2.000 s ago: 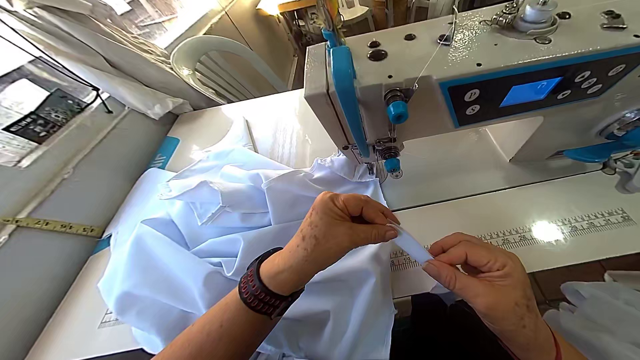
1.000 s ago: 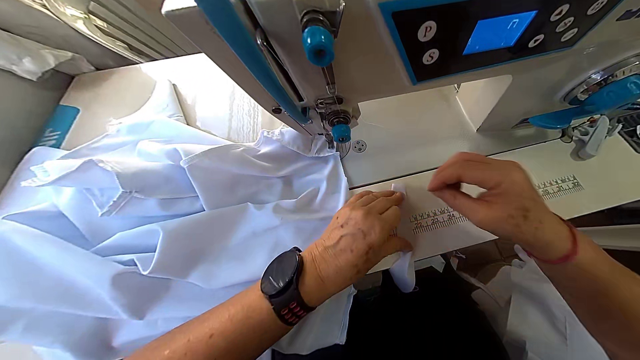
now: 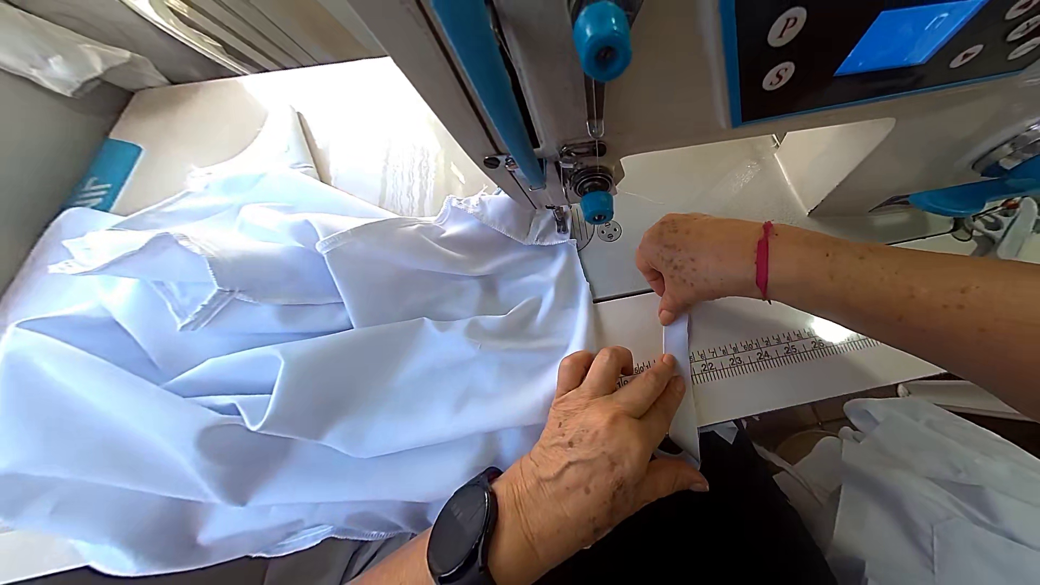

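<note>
A narrow white fabric strip (image 3: 678, 366) lies across the printed ruler (image 3: 764, 354) at the table's front. My right hand (image 3: 691, 258) pinches its far end between thumb and fingers. Fingertips of my left hand (image 3: 601, 439) press on the strip's middle, with the thumb near its lower end at the table edge. To the left spreads a large piece of white fabric (image 3: 390, 366), its gathered edge running to the presser foot (image 3: 561, 218) of the sewing machine (image 3: 682, 81). Whether the foot is down on it I cannot tell.
The machine's head and control panel (image 3: 853, 57) overhang the work at the top. A blue knee-like lever (image 3: 975, 191) projects at the right. More white fabric (image 3: 942, 487) hangs below the table at the lower right. A grey wall (image 3: 49, 162) borders the left.
My right hand was raised off the strip one second ago and now grips its far end. Two seconds ago both hands held the strip up above the table. The view has moved closer to the machine.
</note>
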